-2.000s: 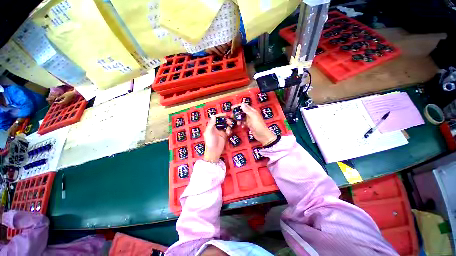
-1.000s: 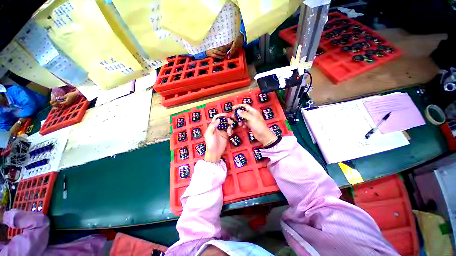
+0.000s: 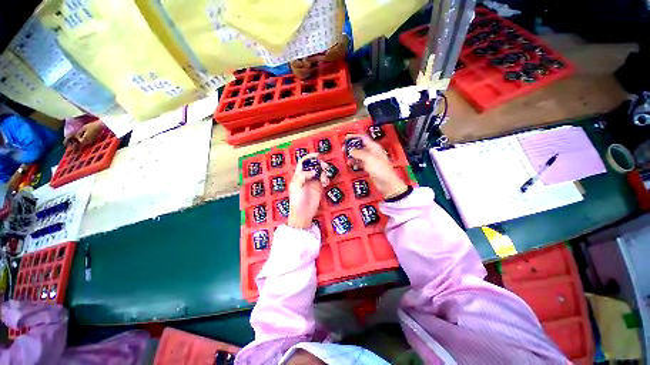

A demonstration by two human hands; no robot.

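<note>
A red compartment tray [image 3: 356, 249] lies before me with small black electronic units in many pockets; pockets along its near edge hold none. My left hand [image 3: 306, 192] holds a black unit [image 3: 311, 166] between thumb and fingers above the tray's middle. My right hand [image 3: 376, 167] has its fingertips on another black unit [image 3: 353, 145] at the tray's upper right; whether that unit sits in its pocket or is lifted is unclear. My hands are apart. My right hand and wrist hide some pockets on the right.
A post-mounted device [image 3: 399, 107] on a silver post [image 3: 445, 43] stands at the tray's upper right corner. Stacked red trays [image 3: 285, 117] are behind. Record sheets [image 3: 492, 189] with a pen [image 3: 539, 173] lie right. Yellow sheets [image 3: 135, 57] hang above. Other people's hands show at the back.
My right hand has moved right and slightly up, away from my left hand, to the upper right pockets. My left hand still holds its unit. The whole view has shifted slightly.
</note>
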